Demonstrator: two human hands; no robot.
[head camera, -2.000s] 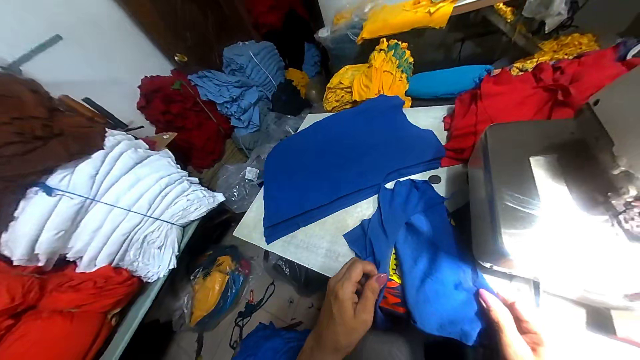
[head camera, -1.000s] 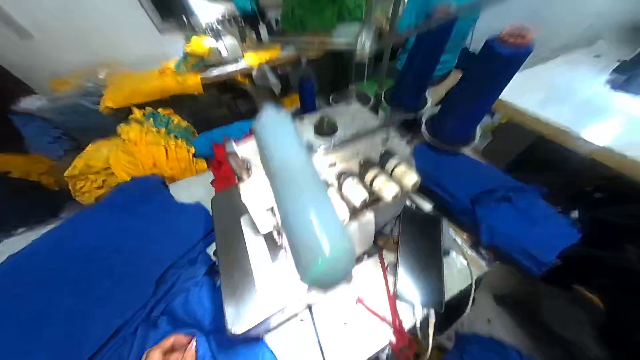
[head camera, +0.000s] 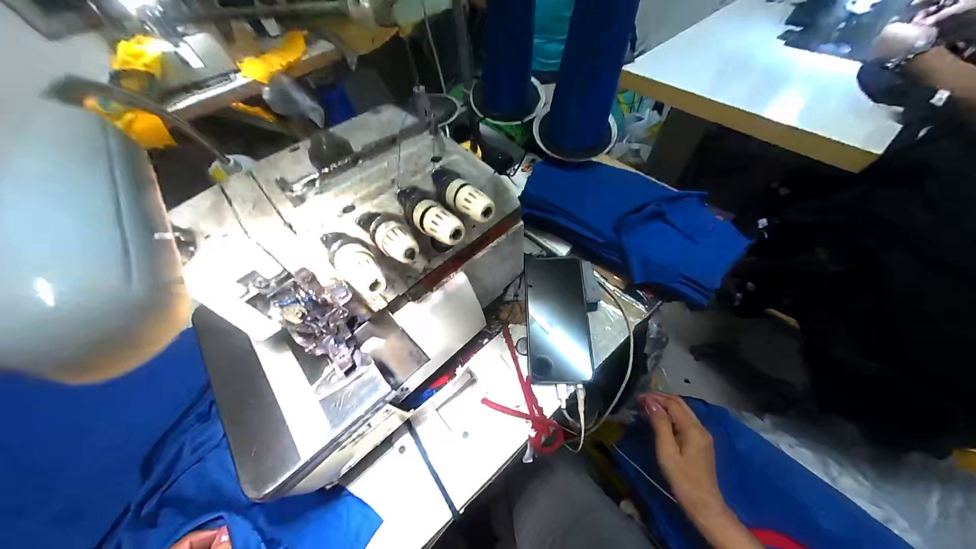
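Note:
At the bottom edge, my left hand (head camera: 202, 538) shows only its fingertips, pinching blue fabric (head camera: 175, 473) that lies left of the overlock sewing machine (head camera: 366, 221). My right hand (head camera: 686, 450) is at the lower right, over another blue cloth (head camera: 762, 465) with a red edge; its thumb and index finger are close together, and whether they grip the cloth is unclear. The machine has several cream tension dials (head camera: 438, 221) and a lit needle area. A smartphone (head camera: 559, 320) with a cable plugged in lies between the machine and my right hand.
Folded blue fabric (head camera: 633, 221) lies behind the phone. Big blue thread cones (head camera: 583, 76) stand at the back. A blurred lamp shade (head camera: 76, 236) fills the left. Red cord (head camera: 534, 412) hangs near the table edge. A person's arm (head camera: 942, 72) is over a white table (head camera: 770, 69) at upper right.
The view has swung far to the right, onto the machine. My right hand was by the blue piece in front of the machine two seconds ago; now it is by the cloth right of the table.

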